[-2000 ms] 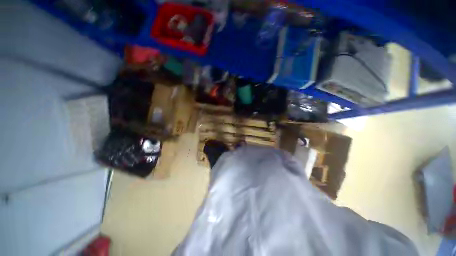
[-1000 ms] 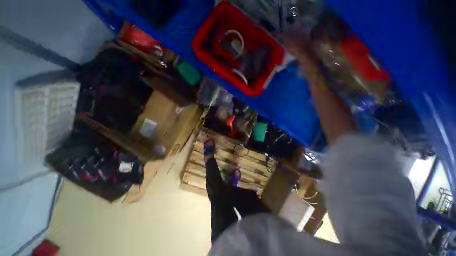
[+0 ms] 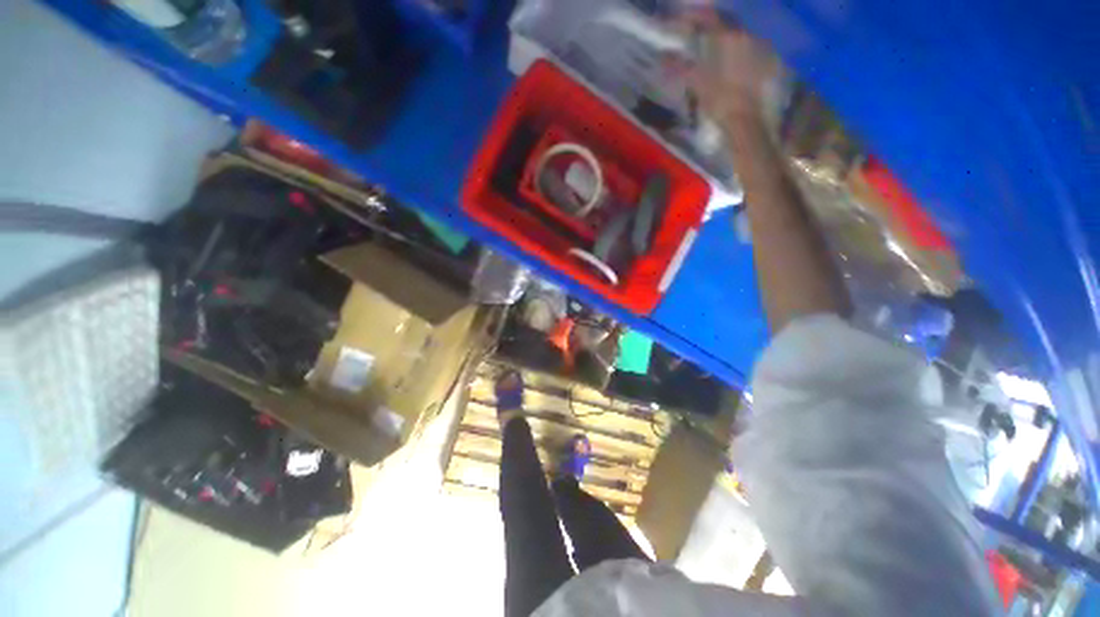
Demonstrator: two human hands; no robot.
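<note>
My right hand reaches up over the blue shelf to a white box with pale, clear-looking bags in it. The hand is blurred, and its fingers overlap the bags; whether they grip anything cannot be told. A red bin sits on the shelf just left of my forearm, with a pale ring-shaped coil and dark grey pieces inside. My left hand is not in view.
The blue shelf crosses the top. Below stand an open brown carton, black bags and a wooden pallet under my feet. Another carton stands right of the pallet. Clear bags lie right of my forearm.
My right arm came into view and reached over the shelf. Since one second ago the hand appears slightly higher in the picture, and more of the white box shows. The view has moved closer to the shelf.
</note>
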